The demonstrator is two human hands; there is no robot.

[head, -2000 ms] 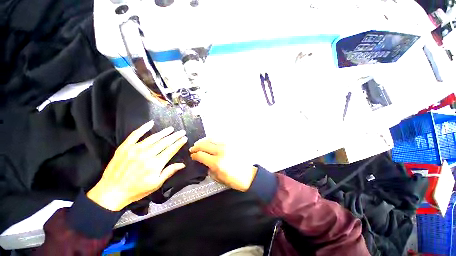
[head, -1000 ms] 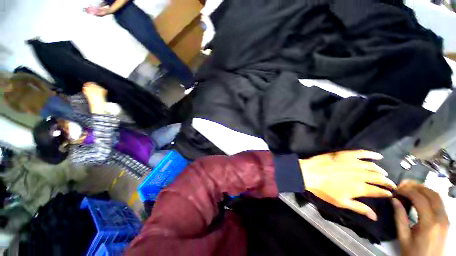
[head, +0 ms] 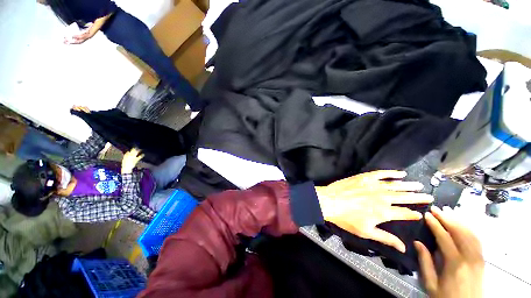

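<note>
The black garment piece (head: 361,137) lies bunched on the white table and runs to the sewing machine head (head: 489,134) at the right. The smooth panel (head: 447,192) lies flat at the presser foot (head: 436,178). My left hand (head: 372,204) lies flat on the cloth with fingers spread, left of the presser foot. My right hand (head: 457,253) is at the lower right, cut off by the bottom edge, its thumb and fingertips on the black cloth near my left fingertips. Whether it pinches the cloth is unclear. The needle tip is not clear.
A ruler (head: 372,270) runs along the table's front edge. A large black garment heap (head: 349,46) lies behind the work. Blue crates (head: 169,221) stand on the floor at left. A seated person (head: 105,180) holds black cloth; another person stands at upper left near cardboard boxes (head: 177,35).
The view has swung left since the oldest frame, bringing in the people and crates. In the last second the seated person has raised black cloth. My hands stay by the presser foot.
</note>
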